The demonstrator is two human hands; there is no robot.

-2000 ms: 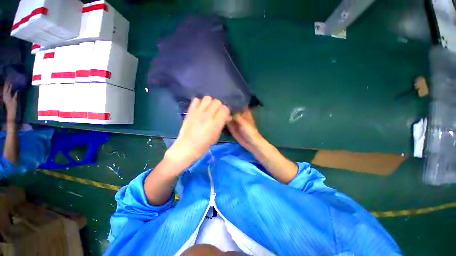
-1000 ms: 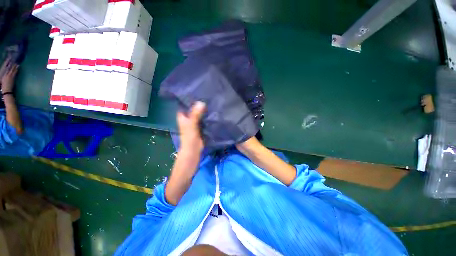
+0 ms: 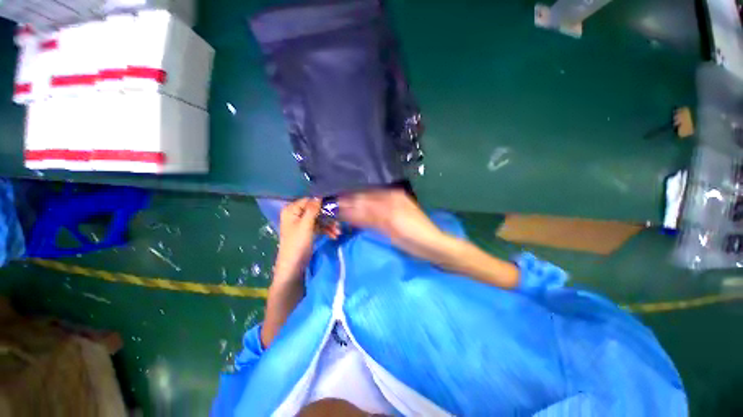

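Note:
Flat dark grey-purple mailing bags point(image 3: 338, 106) lie in front of me, with shiny black edges along the sides and at the near end. My left hand point(image 3: 300, 218) is at the near bench edge, fingers pinched on a small shiny black piece of bag edge. My right hand point(image 3: 391, 213) is blurred and lies across the near end of the bags, its fingertips close to my left fingers; its grip is unclear. White boxes with red bands point(image 3: 114, 122) stand stacked at the left.
A grey metal bracket point(image 3: 570, 15) stands at the far side. Clear plastic trays point(image 3: 713, 179) lie at the right bench edge, near a brown cardboard strip point(image 3: 570, 234). A blue stool point(image 3: 85, 220) and brown cartons point(image 3: 57, 366) are on the floor at left.
The loose, raised bag is no longer seen above the others, which now lie flat. My left hand has moved down to the bench edge beside my right hand. The view has shifted.

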